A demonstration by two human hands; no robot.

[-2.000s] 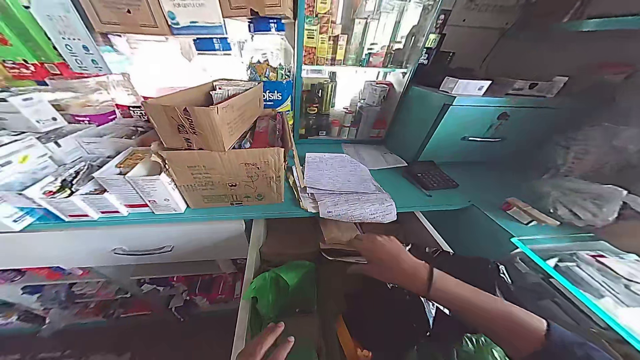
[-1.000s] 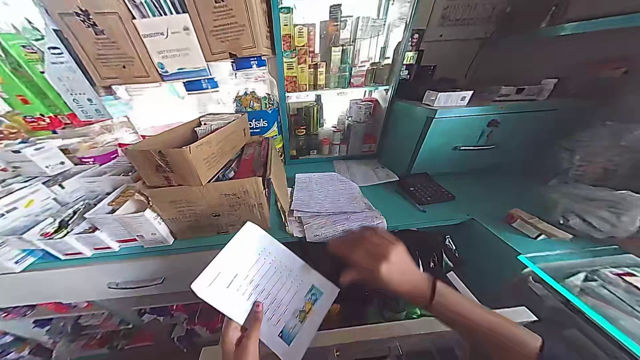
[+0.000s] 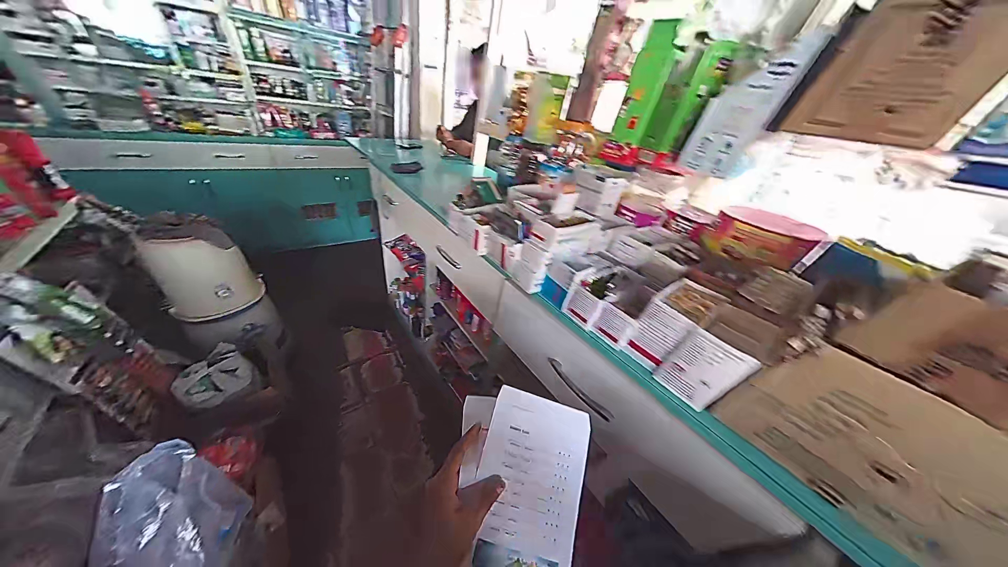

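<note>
In the head view my left hand point(image 3: 465, 500) is at the bottom middle, its thumb and fingers closed around a white printed booklet or folded sheets point(image 3: 539, 472). The papers stand tilted upward, with printed lines and a coloured picture at the lower edge. They are beside the white drawer front point(image 3: 630, 437) of the long counter. My right hand is out of view. Small white cartons point(image 3: 705, 366) holding packets line the counter's edge above and right of the papers.
The teal-edged counter point(image 3: 405, 177) runs away to the far end, where a person's hand point(image 3: 455, 143) rests. Brown cardboard boxes point(image 3: 874, 433) stand at right. Left of the dark aisle are a pale tub point(image 3: 197, 272) and a clear plastic bag point(image 3: 161, 504). Stocked shelves line the back wall.
The view has swung far left, along the counter and aisle. My left hand, without papers two seconds ago, now holds them. My right hand, over the drawer before, has left the view.
</note>
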